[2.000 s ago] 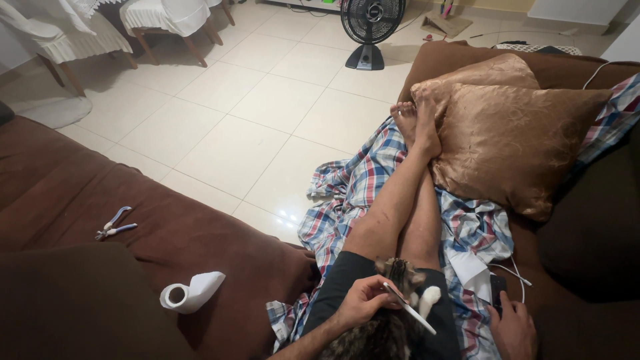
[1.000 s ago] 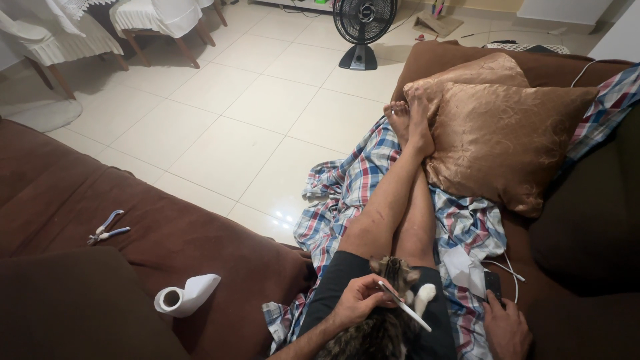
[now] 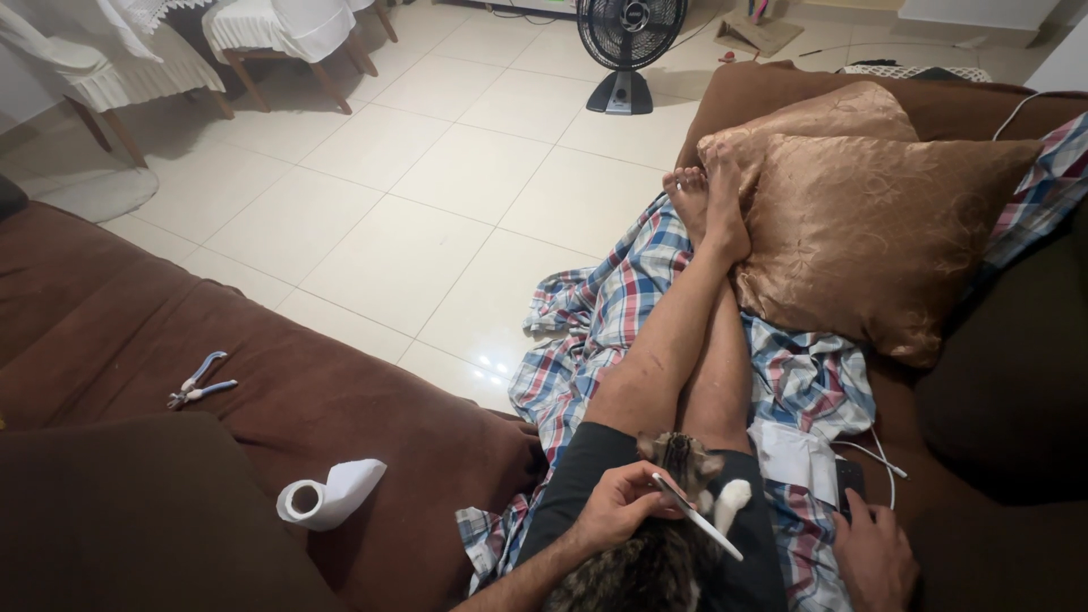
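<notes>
Between the thumb and fingers of my left hand (image 3: 627,506) is a thin white stick-like tool (image 3: 699,518), slanting down to the right over a tabby cat (image 3: 650,561). The cat lies on my lap, on dark shorts (image 3: 586,476), with one white paw (image 3: 733,500) stretched out beside the tool. My right hand (image 3: 875,544) rests on the sofa at the lower right, its fingertips touching the lower end of a dark phone-like device (image 3: 848,486). Next to that device are a folded white tissue (image 3: 795,459) and a white cable (image 3: 888,469). Whether my right hand grips the device, I cannot tell.
Nippers with light blue handles (image 3: 204,380) and a white paper roll (image 3: 327,497) lie on the brown sofa (image 3: 408,442) at left. My bare legs extend over a plaid cloth (image 3: 633,280) towards satin cushions (image 3: 867,229). A black fan (image 3: 625,85) and chairs (image 3: 280,38) stand on the tiled floor.
</notes>
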